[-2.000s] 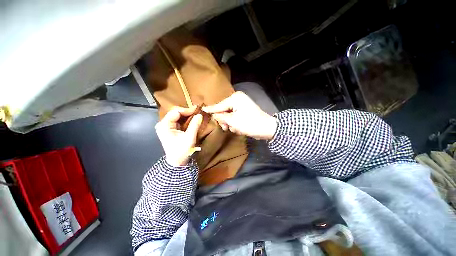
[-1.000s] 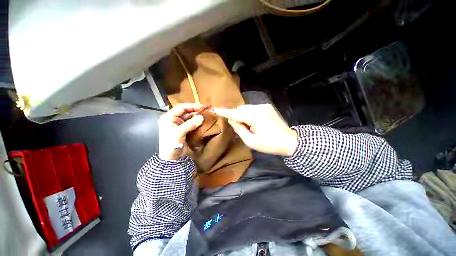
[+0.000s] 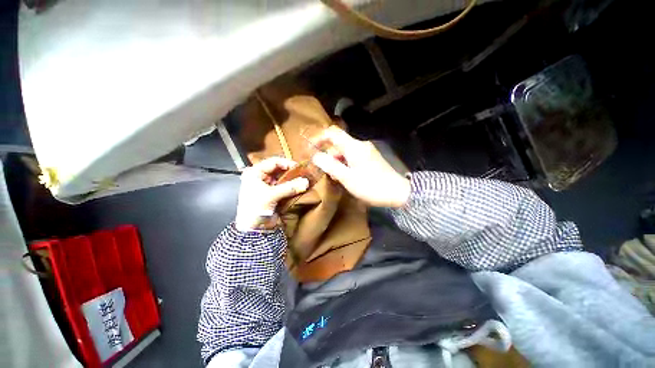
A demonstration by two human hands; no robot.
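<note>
A tan-brown bag body (image 3: 334,223) lies bunched over my lap, with a narrow pale line running along its far part. My left hand (image 3: 269,190) pinches an orange-brown leather trim edge (image 3: 296,172) of it between thumb and fingers. My right hand (image 3: 359,169) is just right of it, thumb and fingertips pinched together over the cloth. A faint thin line shows at the right fingertips; whether it is thread or a fine tool, I cannot tell.
A white-covered table (image 3: 165,79) fills the upper left, with a tan strap (image 3: 402,33) over its edge. A red plastic bin (image 3: 100,287) with a white label is at lower left. A clear plastic tub or lid (image 3: 564,122) is at right. A dark apron (image 3: 381,302) covers my lap.
My right hand has drawn slightly up and turned, its fingertips more curled. My left hand still holds the trim. The view has shifted, and more of the strap shows than two seconds ago.
</note>
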